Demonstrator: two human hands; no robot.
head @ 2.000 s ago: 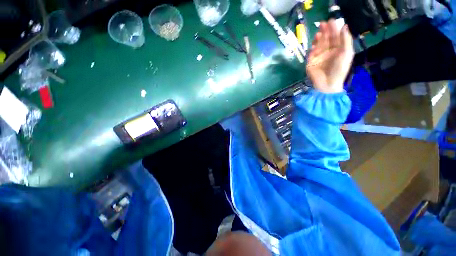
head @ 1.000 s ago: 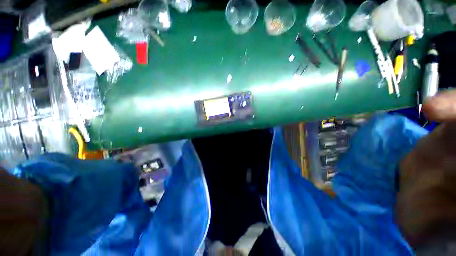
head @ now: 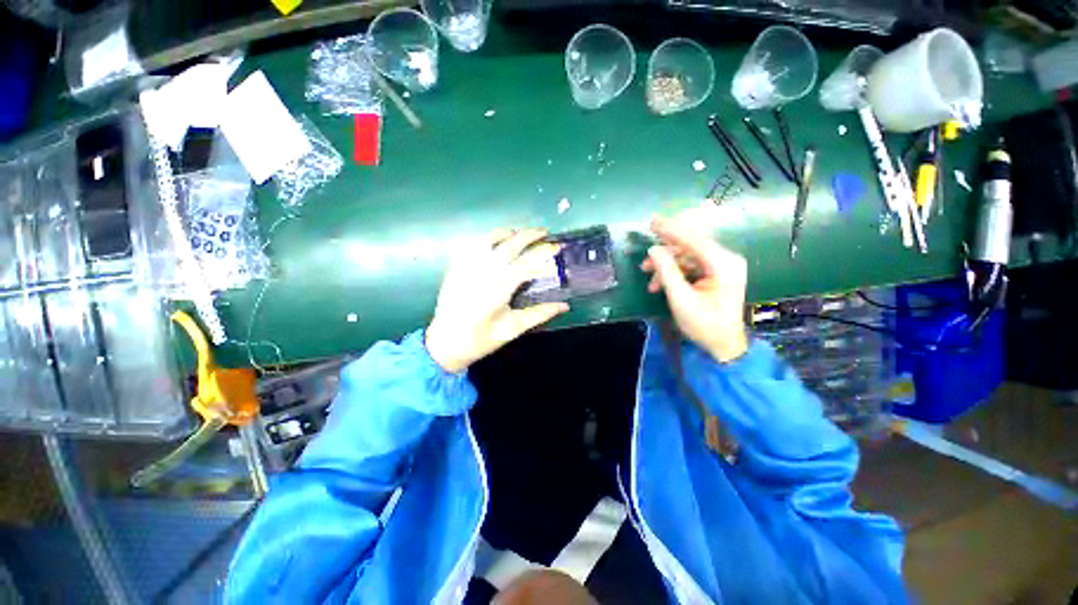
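Note:
The smartphone (head: 588, 262), a dark slab with its insides exposed, lies on the green mat in front of me. My left hand (head: 494, 296) holds its left end, fingers on the far edge and thumb on the near edge, covering part of the white-labelled battery. My right hand (head: 697, 279) is just right of the phone, not touching it, with thumb and fingers bent close together. Something small and dark shows near its fingertips; I cannot tell whether it is held.
Clear plastic cups (head: 599, 66) and a white cup (head: 926, 80) line the far edge. Tweezers (head: 804, 203), a blue pick (head: 848, 190) and the electric screwdriver (head: 993, 213) lie right. A clear compartment tray (head: 89, 296) and orange clamp (head: 225, 392) are left. A blue bin (head: 946, 360) is below right.
My left hand has come in from the lower left edge onto the phone. My right hand has moved from the far right beside the screwdriver to next to the phone.

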